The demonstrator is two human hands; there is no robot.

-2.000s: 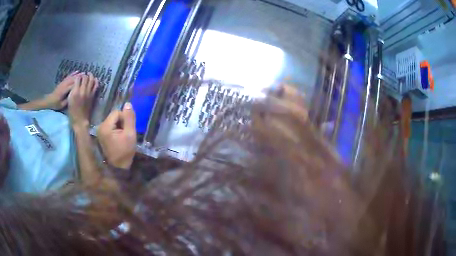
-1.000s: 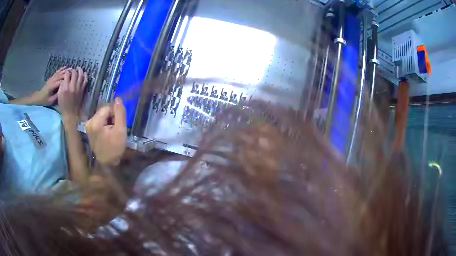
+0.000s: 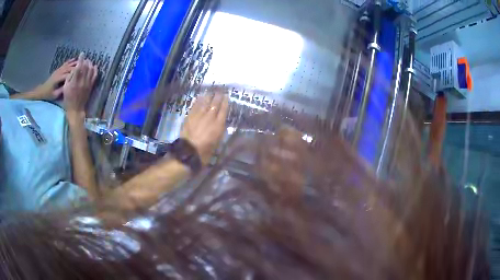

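Rows of small dark metal parts [image 3: 249, 99] lie on the silver work plate [image 3: 323, 65]. My left hand [image 3: 208, 123], with a dark watch on the wrist, reaches over the near-left part of the rows. Its fingers are extended and close together, and its fingertips are at the parts. I cannot tell whether it holds anything. A thin shiny strip [image 3: 249, 104] lies across the rows to the right of my left hand. My right hand [image 3: 285, 147] is a blurred shape behind hair, so its fingers and anything in them are hidden.
A blue conveyor belt [image 3: 148, 65] with metal side rails runs at left, ending at a bracket [image 3: 129, 139]. Another blue belt [image 3: 378, 93] is at right. A person's hands [image 3: 79, 82] rest at parts on the far-left plate. A white basket [image 3: 445, 68] hangs at far right.
My left hand has moved right, from beside the left belt's near end to over the part rows. The rail end bracket it covered now shows. My right hand stays blurred behind hair.
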